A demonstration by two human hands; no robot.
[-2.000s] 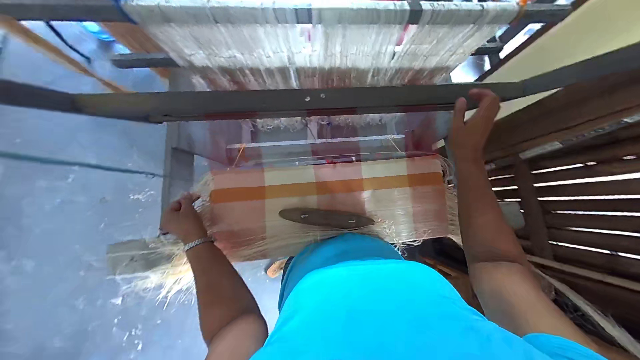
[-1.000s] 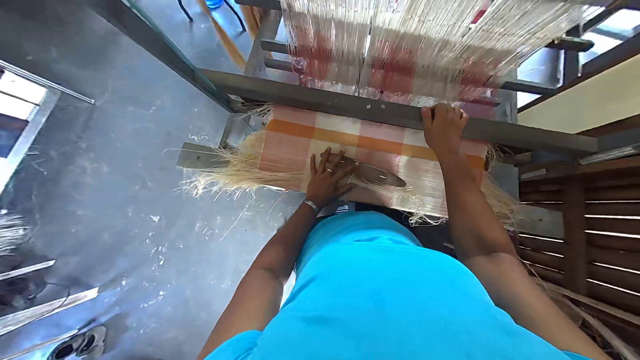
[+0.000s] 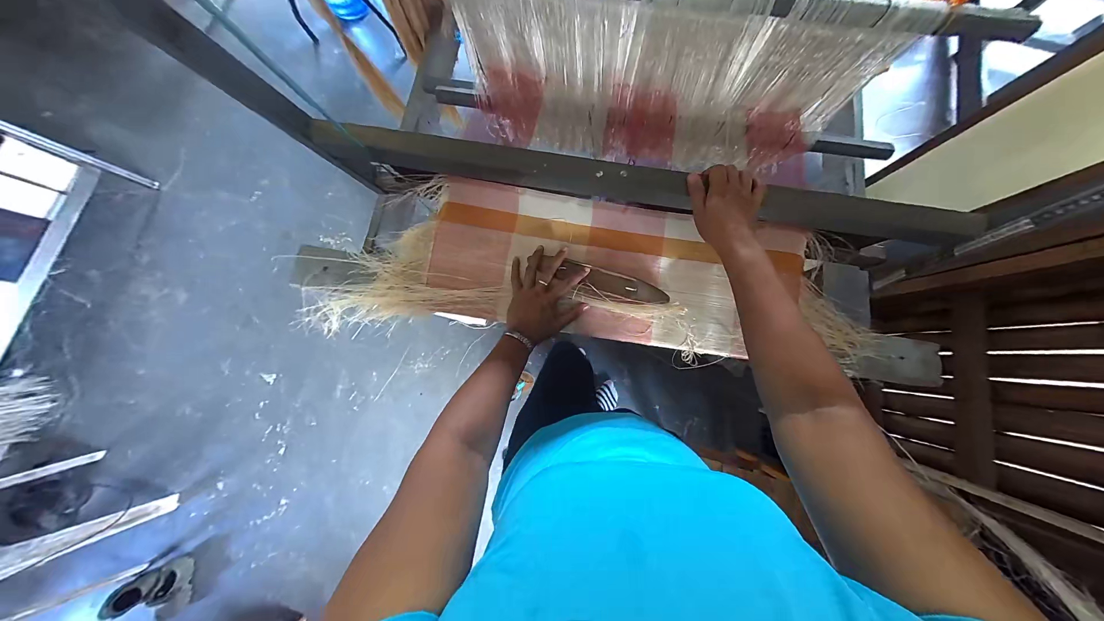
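My left hand [image 3: 542, 297] lies with spread fingers on the woven cloth [image 3: 483, 250] and over the near end of a wooden weaving shuttle [image 3: 625, 286]; whether it grips the shuttle cannot be told. The cloth has pink, cream and orange bands and loose fibre fringes [image 3: 379, 293] at both sides. Loose pale fibres lie beside the shuttle. My right hand [image 3: 727, 203] is closed over the grey wooden beater beam [image 3: 561, 171] of the handloom. Beyond that beam stretch pale warp threads [image 3: 655, 52] with red patches.
The cloth beam [image 3: 906, 360] shows at both sides. A loom side frame [image 3: 233, 82] slants at upper left. A slatted wooden wall [image 3: 1026, 371] stands close on the right. Grey floor [image 3: 285, 345] lies to the left, with pale strips [image 3: 95, 535] and a fibre bundle [image 3: 26, 405] further out.
My left hand has moved from the cloth's left edge onto the cloth at the shuttle. My right hand stays at the beater beam, which now lies nearer the cloth. The view has shifted.
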